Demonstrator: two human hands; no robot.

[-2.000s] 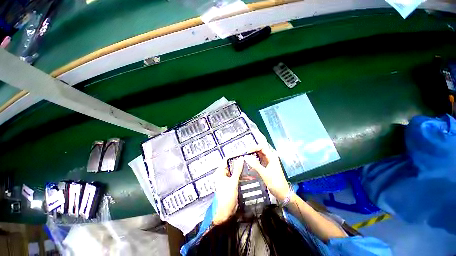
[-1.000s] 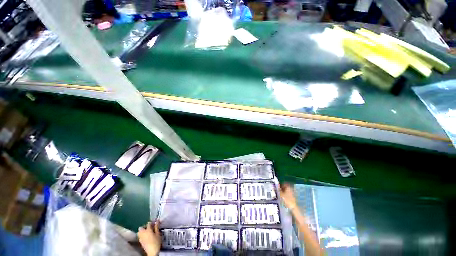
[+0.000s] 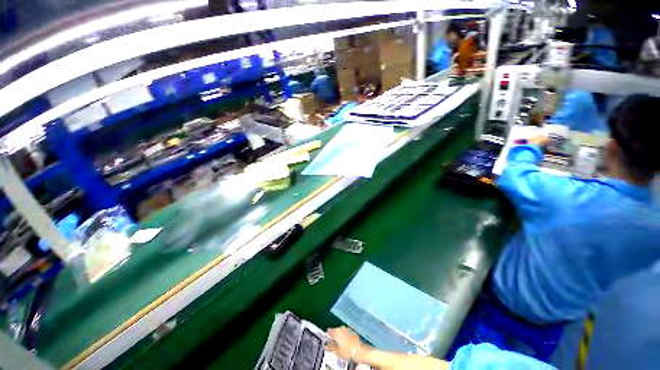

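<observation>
The blister tray [image 3: 293, 347], holding slotted panels, shows at the bottom edge, mostly cut off, with a thin pale sheet along its left side. My right hand [image 3: 344, 342] reaches in from the bottom right, its fingers closed on the tray's right edge; the fingertips are blurred. My left hand is out of the picture. A light-blue adhesive sheet [image 3: 391, 307] lies on the green surface right of the tray. Two slotted pieces [image 3: 314, 270] [image 3: 348, 245] lie loose beyond the tray.
The raised green shelf [image 3: 166, 264] runs diagonally behind, holding yellow strips [image 3: 271, 173], a pale-blue sheet [image 3: 351, 148] and another large tray [image 3: 405, 101]. A black item [image 3: 286, 239] lies by its rail. A person in blue [image 3: 564, 231] sits close at right, near a dark tray [image 3: 470, 172].
The view has swung right and up, so the tray now sits at the bottom edge. My left hand has gone out of the picture. My right hand is still at the tray's right edge.
</observation>
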